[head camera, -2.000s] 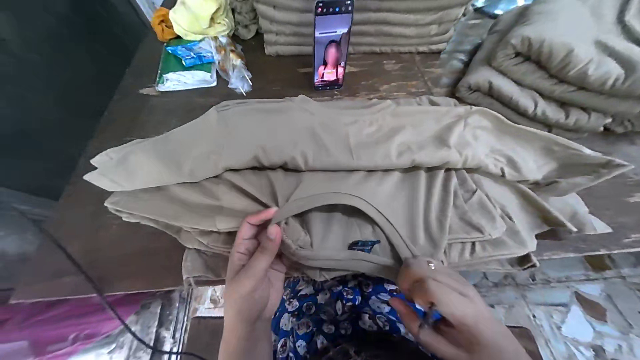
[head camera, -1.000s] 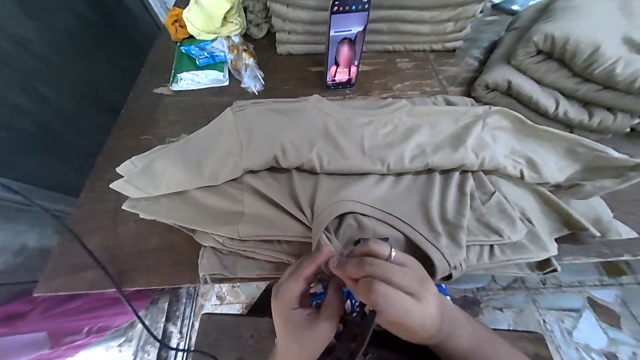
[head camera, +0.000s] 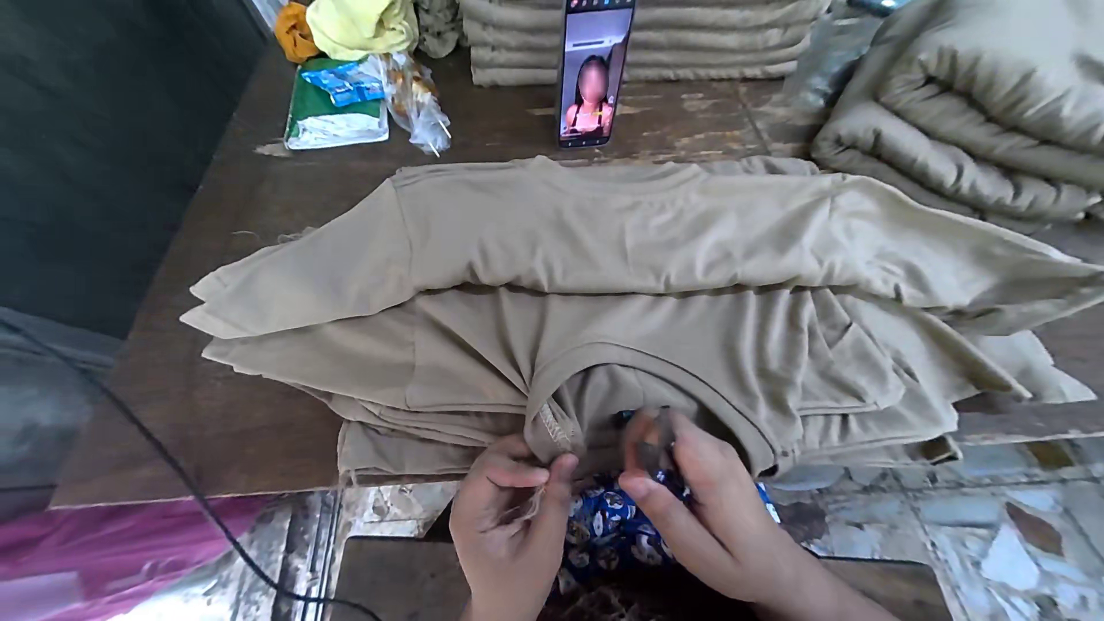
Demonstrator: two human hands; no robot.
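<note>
A khaki T-shirt [head camera: 483, 362] lies on the table's near edge with its round neckband [head camera: 655, 354] toward me. My left hand [head camera: 513, 509] pinches the neckband's inner seam between thumb and fingertips, and loose pale threads [head camera: 530, 504] trail over its fingers. Just to the right, my right hand [head camera: 699, 509] holds a small dark metal tool [head camera: 660, 435], perhaps thread snips; blur leaves its kind unsure. Another khaki shirt [head camera: 604, 233] lies folded across the back of the pile.
A phone [head camera: 595, 78] stands upright against stacked khaki garments [head camera: 724, 39]. Rolled khaki fabric [head camera: 966, 112] fills the back right. A green and white packet [head camera: 336, 108], a plastic bag [head camera: 414, 99] and yellow cloth [head camera: 362, 26] are at back left. A black cable [head camera: 164, 457] hangs at left.
My hands, together at the neckband one second ago, are now apart. The right one has moved away to the right and the dark tool shows in it.
</note>
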